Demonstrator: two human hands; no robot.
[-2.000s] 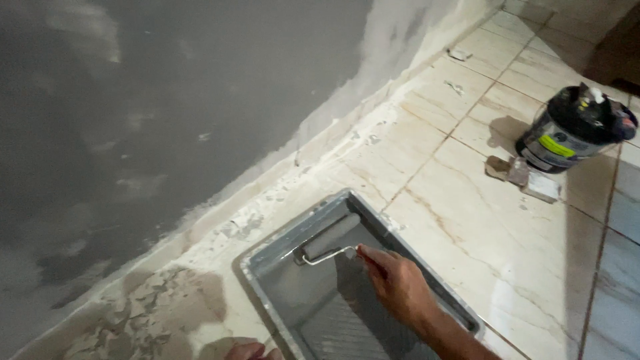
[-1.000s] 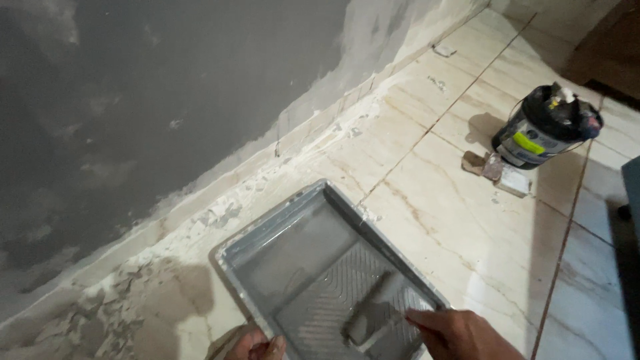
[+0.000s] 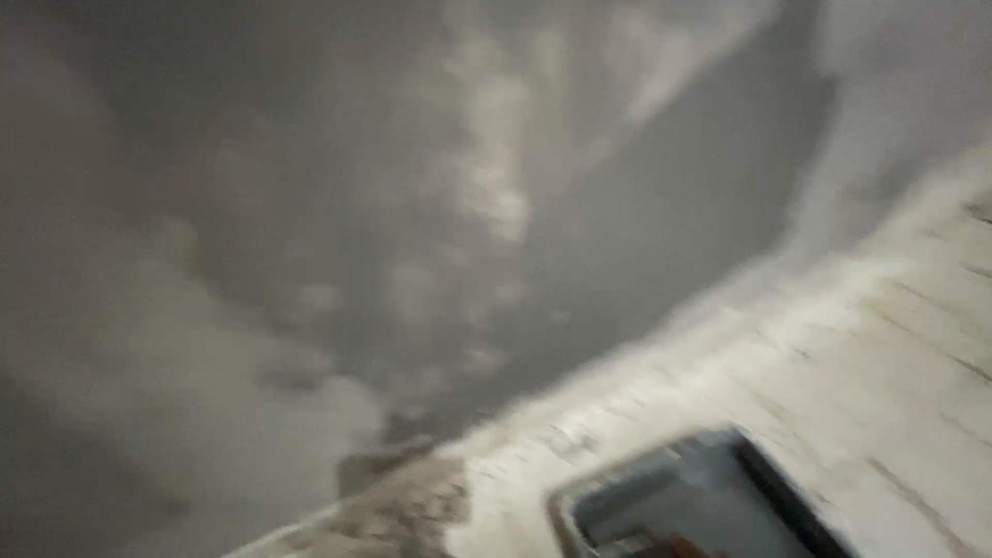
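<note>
The view is strongly blurred. A grey paint tray [image 3: 721, 496] lies on the floor at the lower right, cut off by the bottom edge, with grey paint inside it. At its lower left, a small skin-coloured patch, seemingly part of my right hand [image 3: 686, 547], shows at the frame's edge. Beside that patch is a dark, blurred shape that may be the paint roller; whether the hand grips it cannot be told. My left hand is out of view.
A grey-painted wall [image 3: 659, 209] with lighter patches fills the upper part. Pale marble-look floor tiles [image 3: 876, 403] run along its foot, with flaky debris [image 3: 418, 504] on the floor at the lower left of the tray.
The view has swung toward the wall. My left hand, at the tray's edge a second ago, has left the picture, as has the black bucket.
</note>
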